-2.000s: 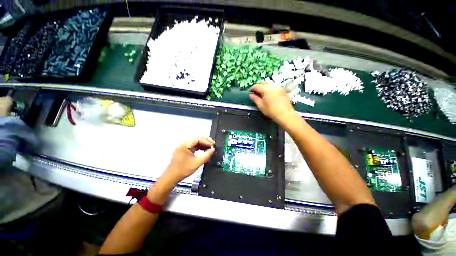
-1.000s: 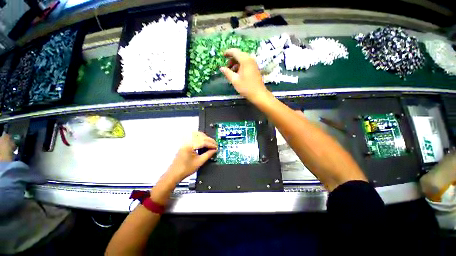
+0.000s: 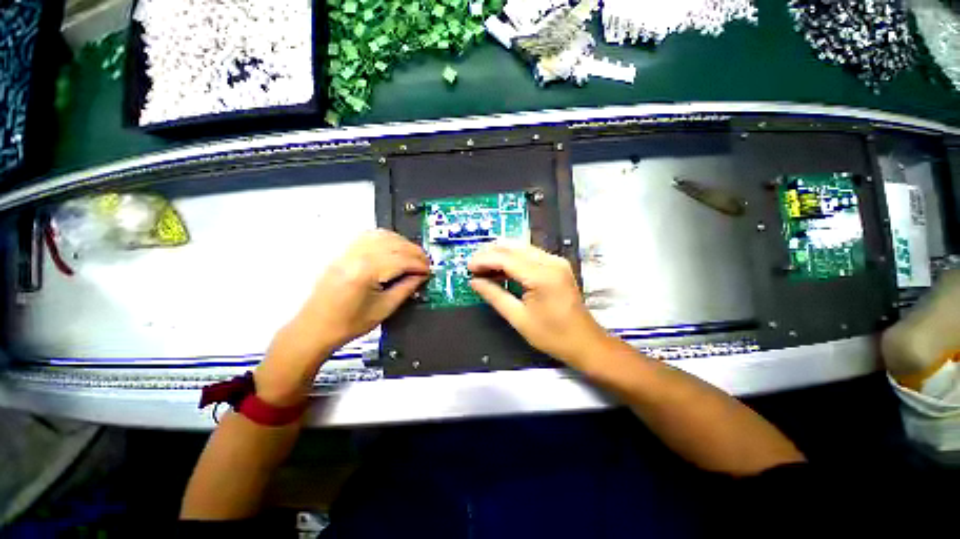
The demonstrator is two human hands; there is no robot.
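Observation:
A green circuit board (image 3: 510, 219) lies in a black pallet (image 3: 474, 342) in front of me, with a row of small white and dark parts near its top. My left hand (image 3: 363, 284) is at the board's left edge, thumb and index finger brought together. My right hand (image 3: 537, 295) is over the board's lower middle, thumb and fingertips close together at its surface. Whether either hand pinches a small part cannot be told. The fingers hide part of the board.
A second pallet (image 3: 816, 305) with a board lies right, a thin brownish tool (image 3: 711, 197) before it. A plastic bag (image 3: 132, 221) lies left. Behind the rail are a tray of white components (image 3: 226, 63), green components (image 3: 395, 42) and silvery-white parts (image 3: 558, 42). Another person's arm (image 3: 926, 326) is at right.
My right hand has come down from the green pile to the board. My left hand stays by the board's left edge. The view has tilted down, and the other person at left is out of sight.

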